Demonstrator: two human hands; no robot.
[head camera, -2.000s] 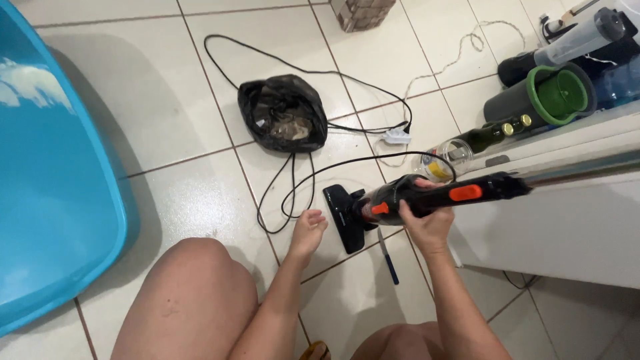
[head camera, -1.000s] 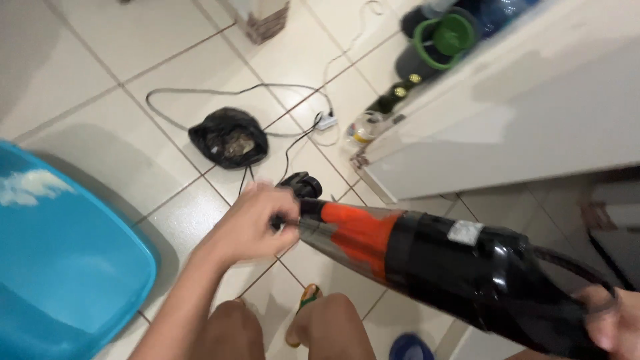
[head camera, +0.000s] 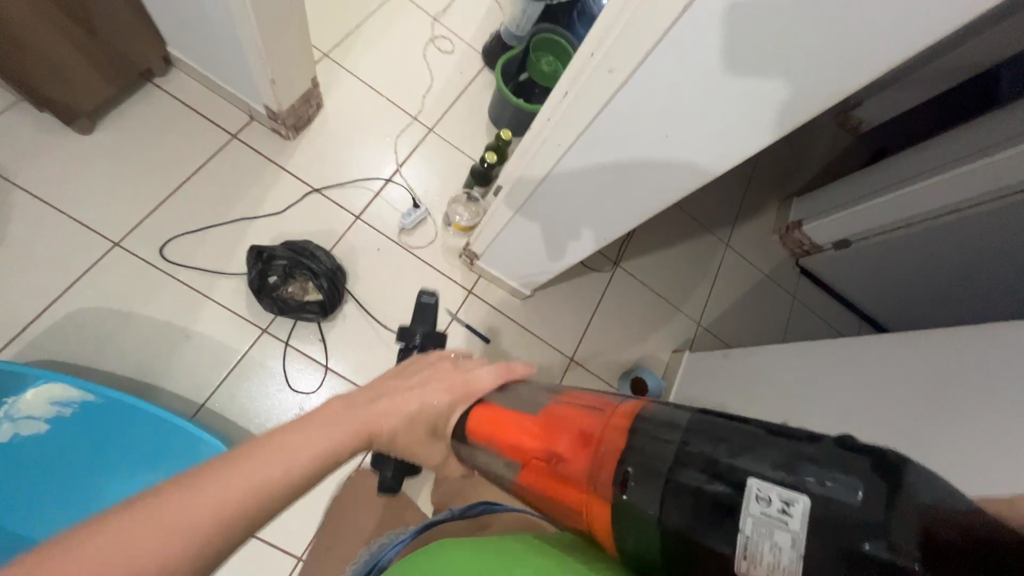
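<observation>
A black and orange handheld vacuum cleaner (head camera: 688, 472) lies across the lower right of the view, close to the camera. My left hand (head camera: 432, 404) grips its narrow front end, by the clear dust cup. Only a bit of my right hand (head camera: 1000, 512) shows at the right edge, at the vacuum's rear; its fingers are hidden. Below my left hand is the black floor head (head camera: 420, 320), partly covered by that hand. A knife (head camera: 468, 326) lies on the tiles beside it. Farther left sits an open black plastic bag (head camera: 296, 280) with debris inside, a black cord around it.
A blue plastic tub (head camera: 120, 456) stands at lower left. A white power strip (head camera: 413, 218), a clear container (head camera: 464, 210), green bottles (head camera: 482, 170) and a green-rimmed bucket (head camera: 516, 88) are near the white wall end (head camera: 512, 264). A small bowl (head camera: 640, 382) sits by another wall.
The vacuum has been raised from near the floor to close before the camera. My left hand, empty two seconds ago, now grips its front end. The view has shifted considerably.
</observation>
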